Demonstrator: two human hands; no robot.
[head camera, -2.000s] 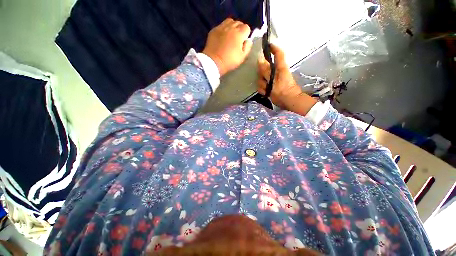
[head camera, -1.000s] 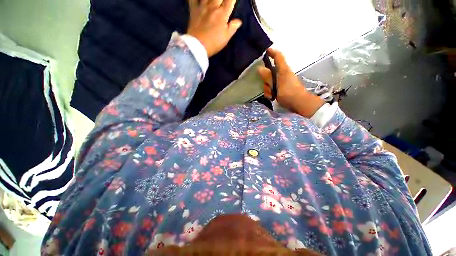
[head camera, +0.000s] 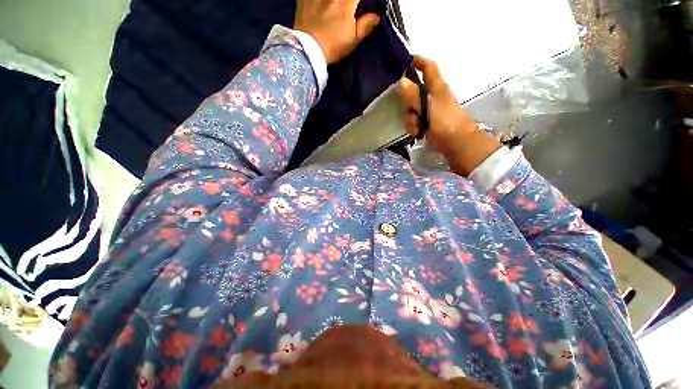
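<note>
A navy quilted panel (head camera: 205, 68) lies on the pale greenish table, its corner near my right hand. My left hand (head camera: 331, 26) rests on the panel near the top edge of the view, thumb apart, pressing it flat. My right hand (head camera: 439, 110) holds the black shears (head camera: 422, 102) by the handles at the panel's right corner. The blades point up along the panel's right edge and are partly hidden by the fabric. A thin pale edge shows along the panel's lower border.
Navy panels with white edges (head camera: 38, 167) lie layered at the left. Pale scraps (head camera: 26, 315) are at the lower left. A crumpled clear bag (head camera: 549, 87) is at the right beyond the table edge (head camera: 494, 90). A cream chair (head camera: 642, 285) stands at the lower right.
Over the two seconds, the panel has shifted and its right corner now lies by my right hand. My left hand has moved up and flattened on it. The white strips by my right wrist are mostly hidden.
</note>
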